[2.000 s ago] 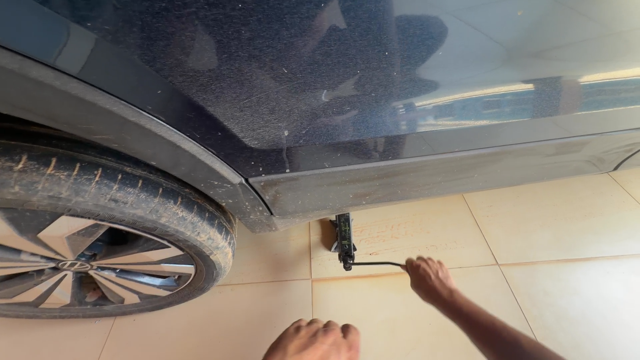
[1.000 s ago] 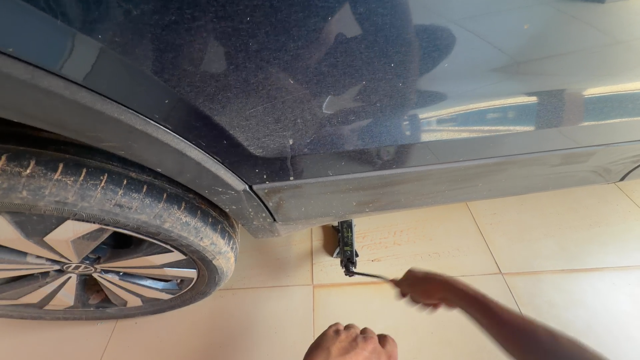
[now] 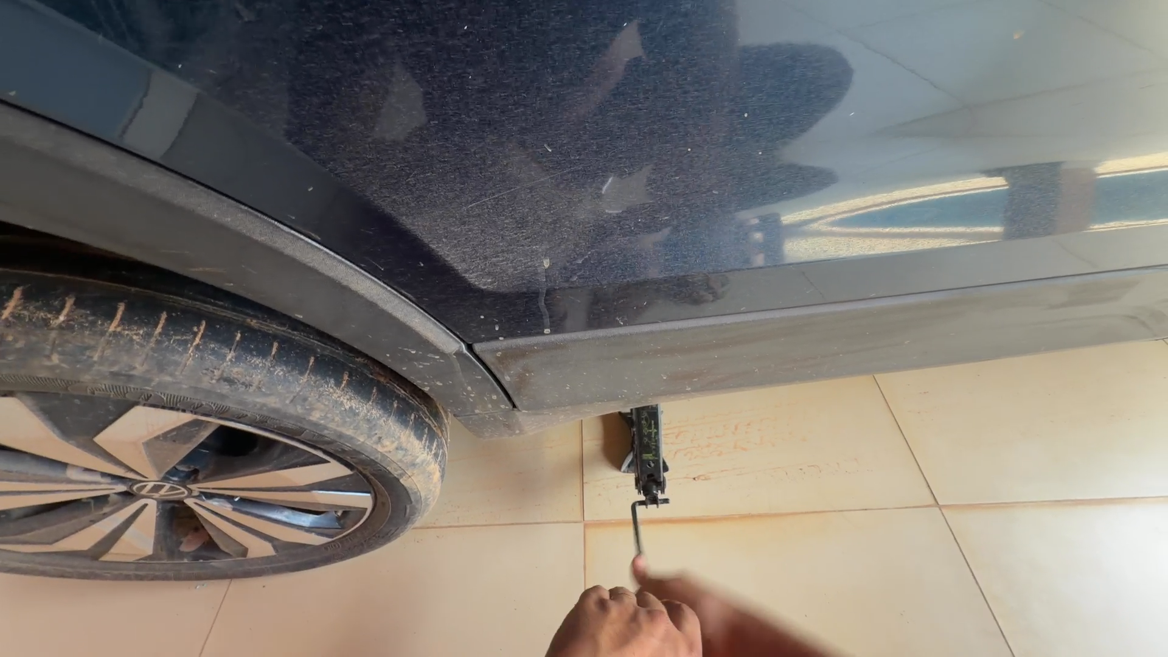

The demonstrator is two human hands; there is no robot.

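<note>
A black car jack (image 3: 648,452) stands on the tiled floor, its upper end hidden beneath the car's side sill (image 3: 776,342). From its near end a thin metal crank handle (image 3: 637,531) runs toward me. My right hand (image 3: 671,584), blurred, is on the near end of the crank, partly hidden behind my left hand. My left hand (image 3: 625,625) is at the bottom edge of the view with the knuckles up and the fingers curled; whether it also holds part of the crank is not visible.
To the left is the car's wheel, with a dusty tyre (image 3: 301,365) and a two-tone Volkswagen alloy rim (image 3: 160,490), under a grey wheel arch trim (image 3: 274,246). The dark, dusty door panel (image 3: 511,155) spans the top. Beige floor tiles (image 3: 776,575) lie below the sill.
My right hand has swung the crank handle from pointing right to pointing toward me. My left hand has moved slightly to the right, and the two hands now overlap in view.
</note>
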